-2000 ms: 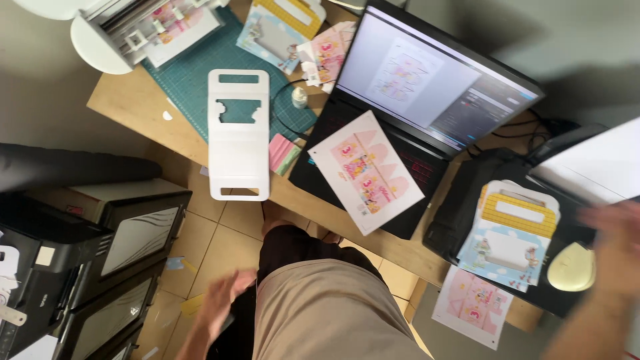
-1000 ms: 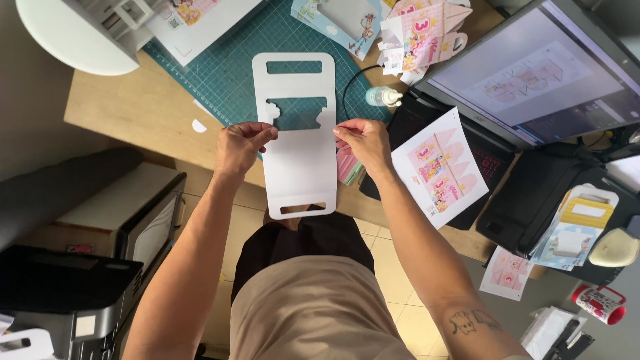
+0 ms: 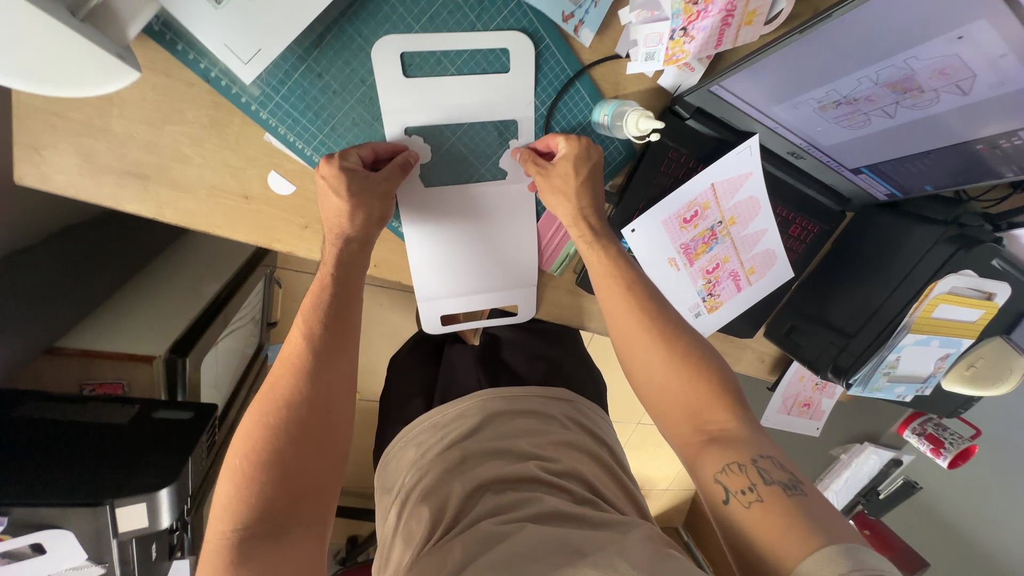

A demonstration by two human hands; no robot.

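A white die-cut card box blank [image 3: 472,240] lies over the teal cutting mat [image 3: 344,104] and past the desk's front edge. It has a handle slot at each end and a window with shaped edges. My left hand [image 3: 360,188] pinches the blank's left edge beside the window, at a scalloped tab. My right hand [image 3: 564,176] pinches the right edge at the opposite tab. Right of it, a printed pink castle sheet [image 3: 712,240] rests on the laptop [image 3: 800,160]. A small glue bottle [image 3: 624,120] lies near the mat's right side.
A white cutting machine [image 3: 72,48] stands at upper left. Printed paper boxes [image 3: 720,32] lie at the top. At right are a black case [image 3: 888,280], finished card boxes [image 3: 936,336] and a red-and-white mug [image 3: 940,440]. A black printer [image 3: 96,456] sits lower left.
Two seconds ago both hands were away from the blank; by one second ago they had come to its two sides, where they remain. The view has moved closer to the desk.
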